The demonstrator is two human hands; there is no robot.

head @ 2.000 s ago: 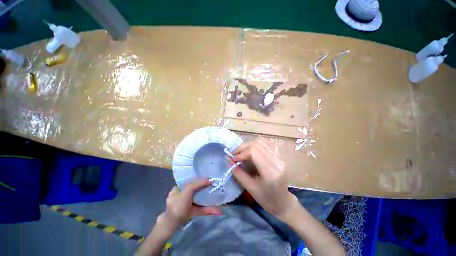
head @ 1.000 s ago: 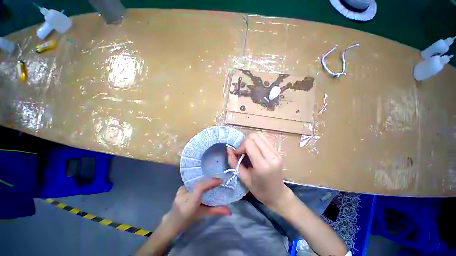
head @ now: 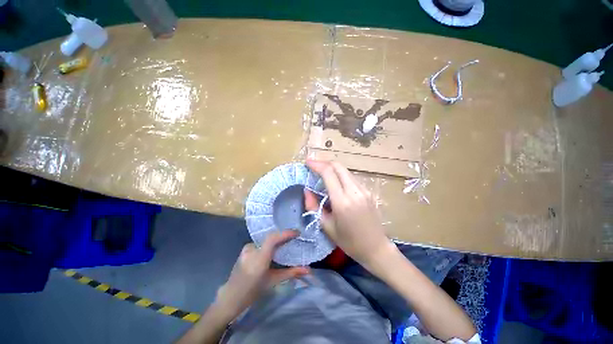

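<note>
A pale grey-white miniature hat (head: pixel 263 209) is held at the table's front edge, its hollow crown facing up. My left hand (head: pixel 254 272) grips the lower brim, thumb on top near the crown. My right hand (head: pixel 353 218) is at the hat's right side, fingers on the brim and thumb at the crown opening. A white cord bow (head: pixel 314 216) lies by the right thumb over the crown's right edge; the fingers partly hide it. The stained cardboard glue pad (head: pixel 356 158) lies beyond the hat, with a white glue blob (head: pixel 370 122) on it.
A loose cord loop (head: pixel 445 95) lies right of the pad, with cord scraps (head: pixel 416 181) nearer. White glue bottles (head: pixel 575 89) stand far right and others (head: pixel 86 33) far left, beside yellow tubes (head: pixel 72 65). Another hat (head: pixel 457 9) sits on the green belt. A blue tray (head: pixel 496 295) is below.
The right fingers have moved from the cord at the crown's right side up onto the upper-right brim. The bow sits nearer the thumb. The hat on the belt has shifted left.
</note>
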